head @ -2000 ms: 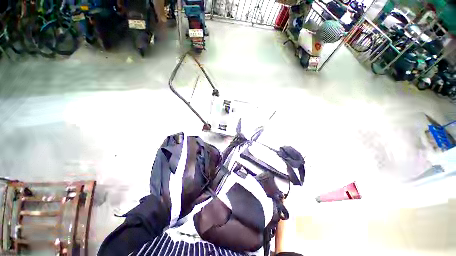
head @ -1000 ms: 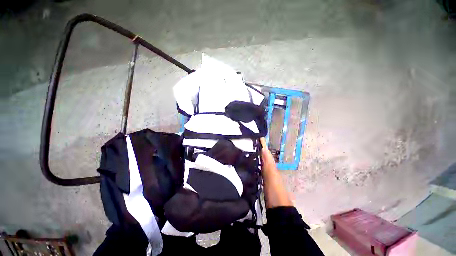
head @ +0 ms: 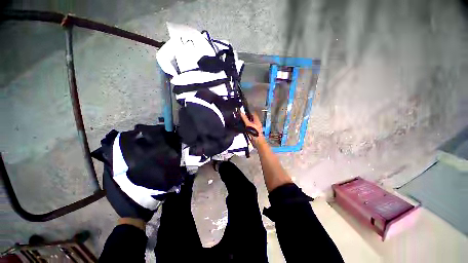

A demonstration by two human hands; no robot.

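Note:
A long black-and-white bundle of cut fabric [head: 205, 118] lies over the left part of the blue slatted trolley [head: 291, 105]. My right hand [head: 252, 126] is on the bundle's right side, thumb and fingers against it; the fingertips are partly hidden. A second, mostly black bundle with a white band [head: 146, 162] is at the lower left, beside the first one and near the trolley handle. My left forearm reaches under this black bundle; my left hand is hidden behind it.
The trolley's dark tubular handle [head: 77, 102] loops to the left. A dull red box [head: 374, 204] is at the lower right, by a pale ledge. A rusty brown slatted trolley [head: 49, 252] is at the bottom left. My legs are below the bundles.
The bundles have come down toward the trolley, and a gap now shows between them and my body. The black bundle has separated from the long one. More of the trolley deck shows.

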